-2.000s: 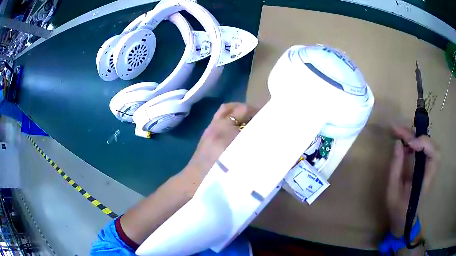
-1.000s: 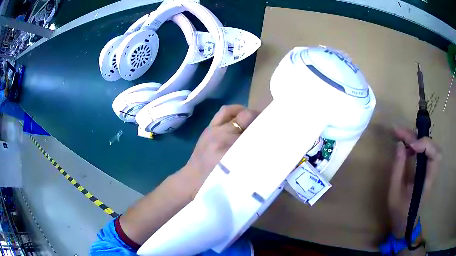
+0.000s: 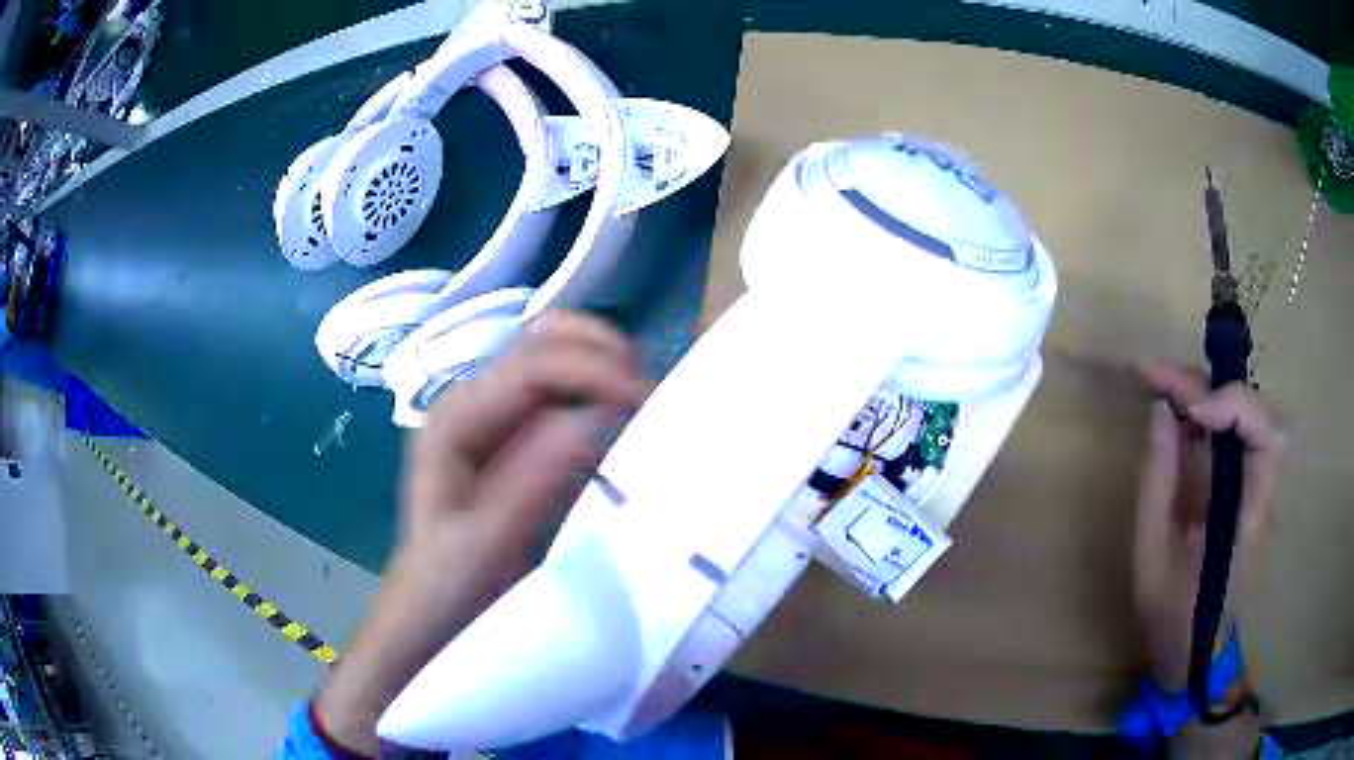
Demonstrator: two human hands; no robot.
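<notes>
A white cat-ear headset (image 3: 713,431) stands close in front of me, one pointed ear toward the lower left. Its open ear cup shows a green circuit board (image 3: 937,434) and thin wires. A silver-white pouch battery (image 3: 884,538) hangs out of that cup. My left hand (image 3: 520,431) is blurred, left of the headband; its fingers are bent, and whether it touches the headset cannot be told. My right hand (image 3: 1210,460), at the right over the cardboard, holds a black soldering iron (image 3: 1225,349), tip pointing up and away.
More white cat-ear headsets (image 3: 594,149) lie on the green bench (image 3: 178,297) at the upper left. Brown cardboard (image 3: 1129,149) lies under the work. A green solder spool (image 3: 1326,156) with a hanging strand is at the right edge. Yellow-black floor tape (image 3: 193,549) runs at lower left.
My left hand has come away from behind the headband toward the left. The headset has shifted slightly left and tilted, showing more of the open cup. My right hand keeps the iron.
</notes>
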